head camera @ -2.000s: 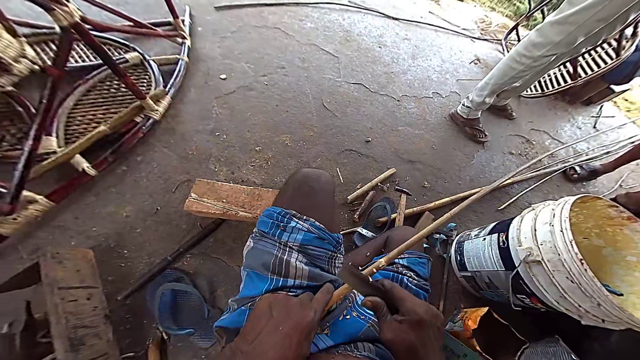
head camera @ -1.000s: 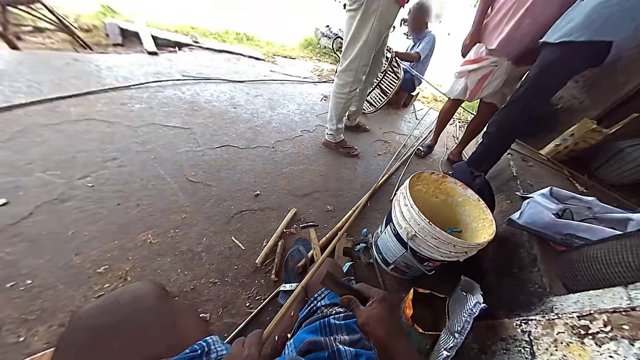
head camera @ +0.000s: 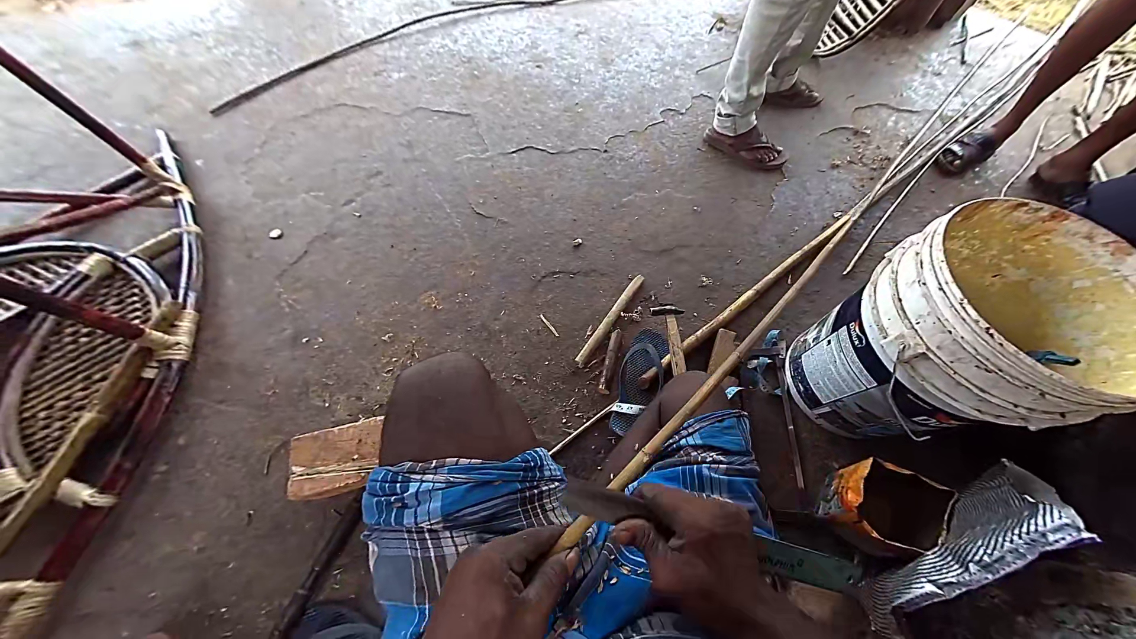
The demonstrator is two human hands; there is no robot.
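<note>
Between finger and thumb, my left hand [head camera: 501, 581] grips the near end of a long cane pole [head camera: 710, 386], which runs up and right over my lap. My right hand [head camera: 697, 550] is closed on a knife [head camera: 608, 504], whose dark blade lies across the cane just beyond my left fingers; its handle is mostly hidden. Under both hands is blue checked cloth [head camera: 461, 497] with a few pale shavings on it. A small hammer [head camera: 674, 342], a sandal [head camera: 641, 377] and short cane pieces [head camera: 610, 319] lie on the floor beyond my knees.
Right of my knee stands a white paint bucket [head camera: 923, 328], with a torn foil packet [head camera: 985, 541] nearer me. Left are woven cane furniture [head camera: 89, 373] and a wooden block [head camera: 333, 457]. A person in light trousers [head camera: 772, 62] stands ahead; another person's legs [head camera: 1056, 98] are at the upper right.
The view has swung right and then back left and down. Both hands stay at the cane, and the knife remains in my right hand.
</note>
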